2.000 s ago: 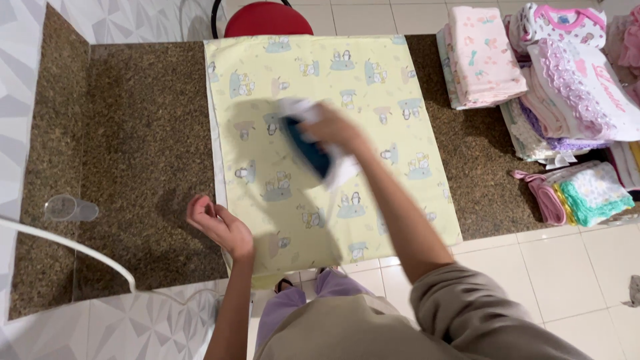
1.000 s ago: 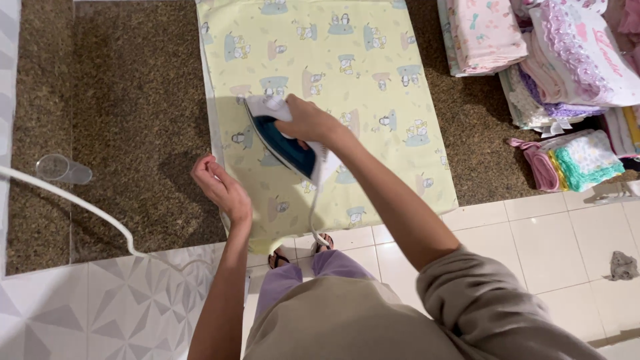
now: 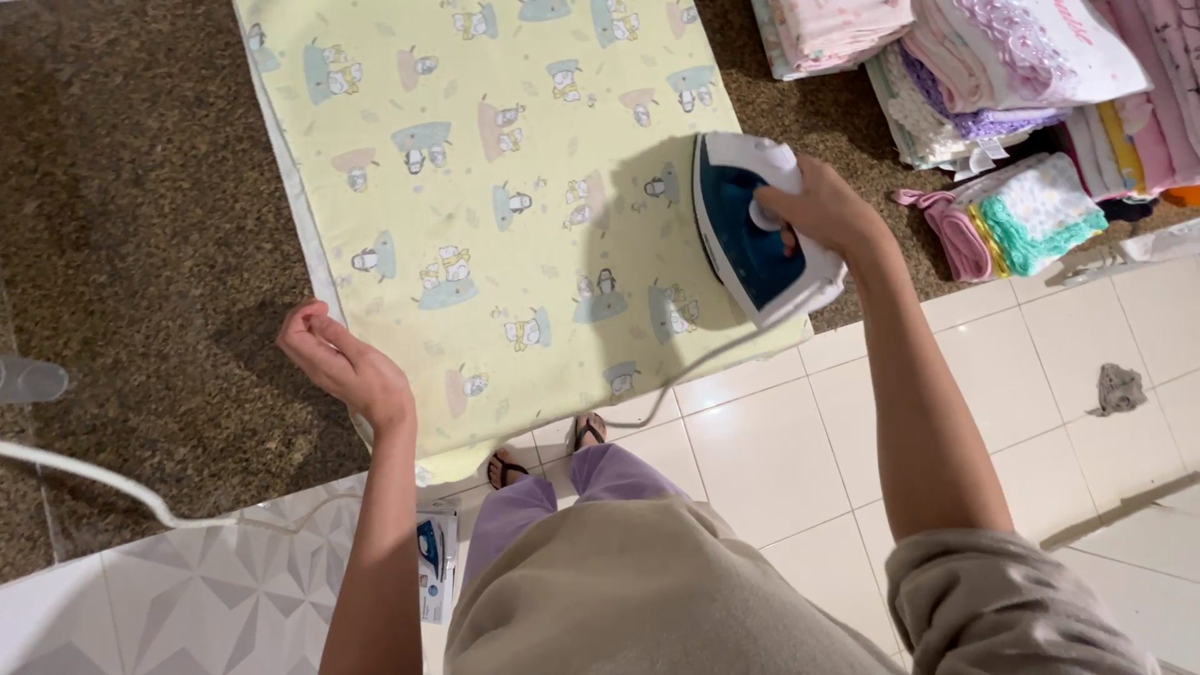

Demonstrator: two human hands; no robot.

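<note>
My right hand (image 3: 825, 211) grips the handle of a blue and white clothes iron (image 3: 750, 234) at the right edge of a pale yellow printed cloth (image 3: 534, 234). The cloth lies flat over the granite counter, and its near edge hangs at the counter's front. White fabric shows along its left edge. My left hand (image 3: 347, 361) holds nothing I can see; its fingers are curled loosely, beside the cloth's lower left edge. The iron's cord (image 3: 698, 361) runs from its heel down past the cloth's near edge.
Stacks of folded baby clothes (image 3: 1022, 56) and a small pile of folded cloths (image 3: 1022, 220) stand at the right of the granite counter (image 3: 141, 206). At the far left lie a clear plastic cup (image 3: 33, 380) and a white cable (image 3: 103, 478). A grey rag (image 3: 1118, 389) is on the tiled floor.
The iron in my right hand has moved from the left and middle of the cloth to its right edge. My left hand stays near the left edge. The view has shifted.
</note>
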